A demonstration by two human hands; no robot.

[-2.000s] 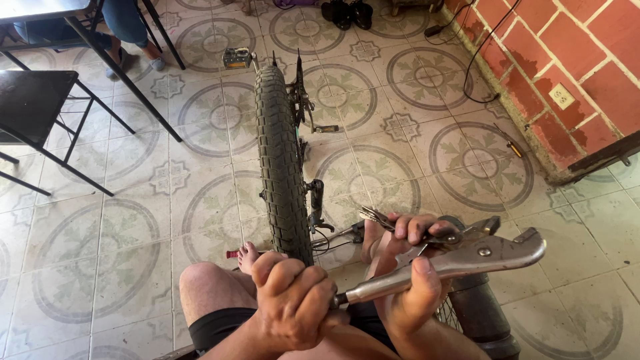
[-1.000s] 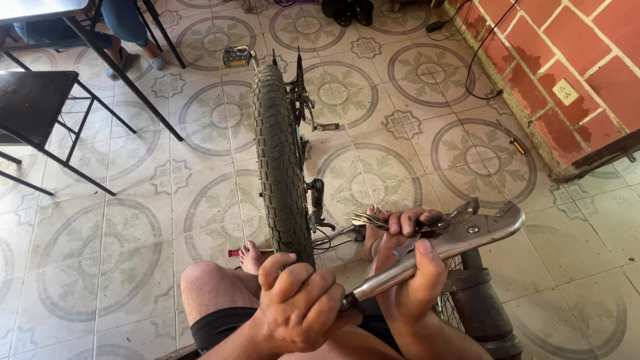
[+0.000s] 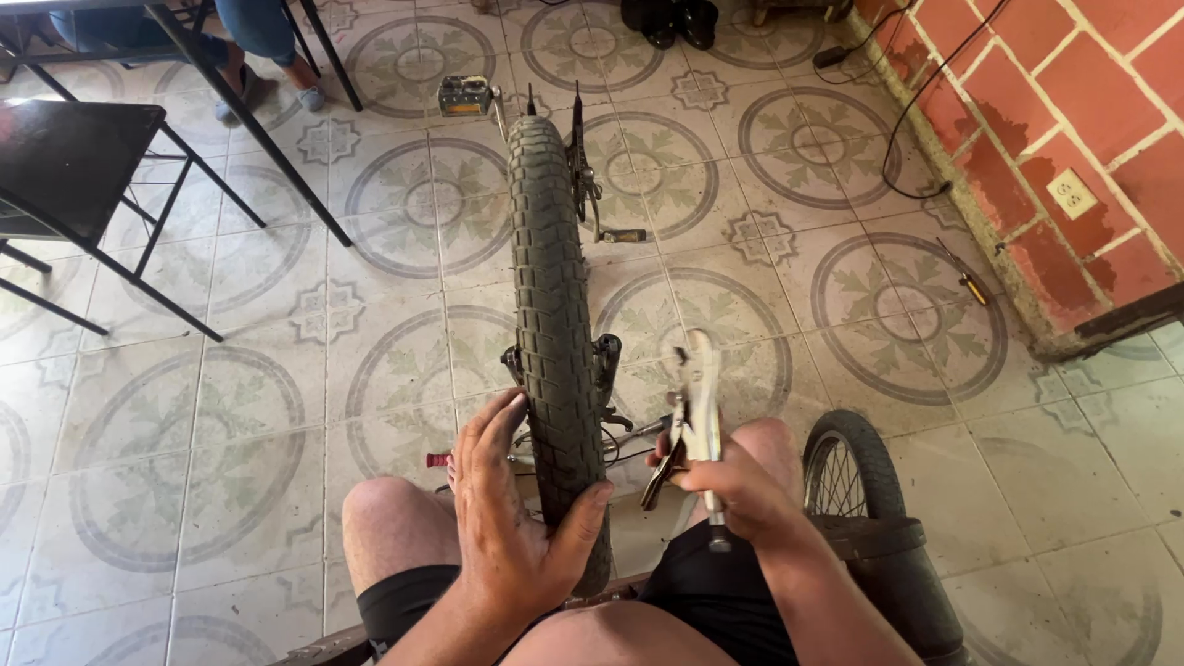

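Note:
A knobby bicycle tire (image 3: 552, 277) stands upright between my knees, part of an upturned bicycle whose pedal (image 3: 465, 96) and crank show beyond it. My left hand (image 3: 513, 518) rests on the near part of the tread, fingers along the left side and thumb on the right. To the right of the wheel, my right hand (image 3: 731, 490) grips locking pliers (image 3: 705, 398) by the handle, jaws pointing away from me. The pliers are slightly blurred. Below the tire, the handlebar is partly hidden, with a red grip (image 3: 437, 460) at its left end.
A screwdriver (image 3: 968, 282) lies on the tiles near the brick wall (image 3: 1027, 120). A black cable (image 3: 888, 153) runs down that wall. At the right stand another small wheel (image 3: 856, 453) and a dark cylindrical object (image 3: 902, 583). A black chair (image 3: 79, 166) and a seated person's legs (image 3: 254, 37) are at the left.
My left hand has left the adjusting end of the locking pliers and now lies on the tire. The pliers, held in my right hand, have swung from pointing right to pointing away from me.

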